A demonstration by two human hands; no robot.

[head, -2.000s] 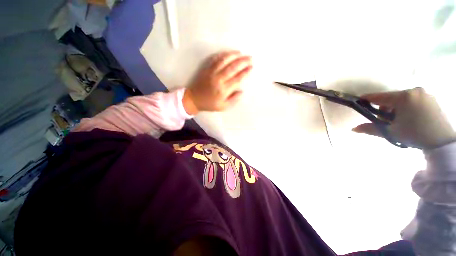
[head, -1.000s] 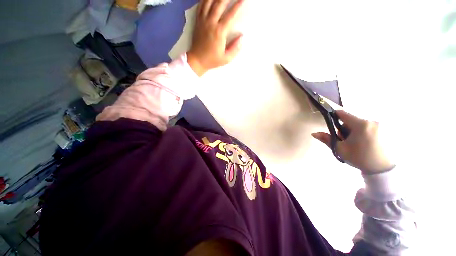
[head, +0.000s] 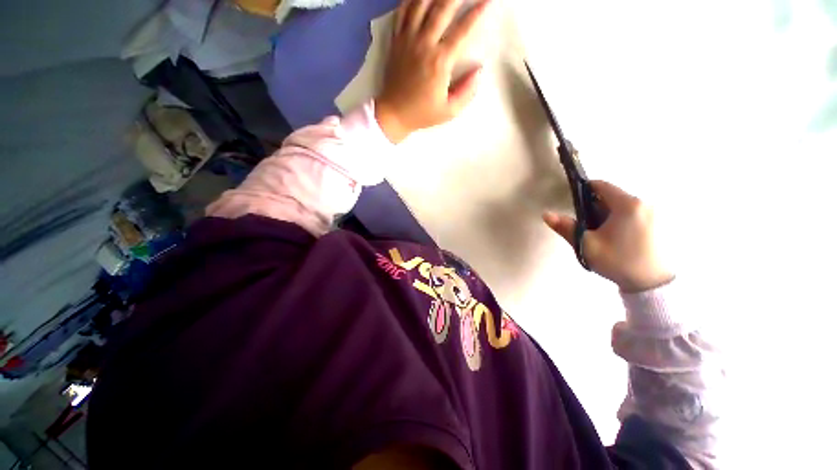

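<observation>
A cream-white fabric [head: 459, 184] covers most of the table and glares bright at the right. My left hand [head: 429, 69] lies on it near the top, palm down with fingers spread; the fingertips reach the picture's top edge. My right hand [head: 621, 234] holds the black fabric shears [head: 571, 165] by their handles. The shears lie over the fabric, tip pointing up and slightly left. The blades look closed or nearly so. The glare hides any cut line near them.
Purple-blue table cover [head: 317, 60] shows left of the fabric and near my body. White and grey scraps [head: 197, 37] lie at the upper left. A beige bundle [head: 172, 147] and dark bundles are beside the table. Blue and coloured clutter is lower left.
My left hand has moved up the fabric with fingers spread. My right hand has moved left with the shears, which now point more upward. The purple-blue gap beside the blades no longer shows.
</observation>
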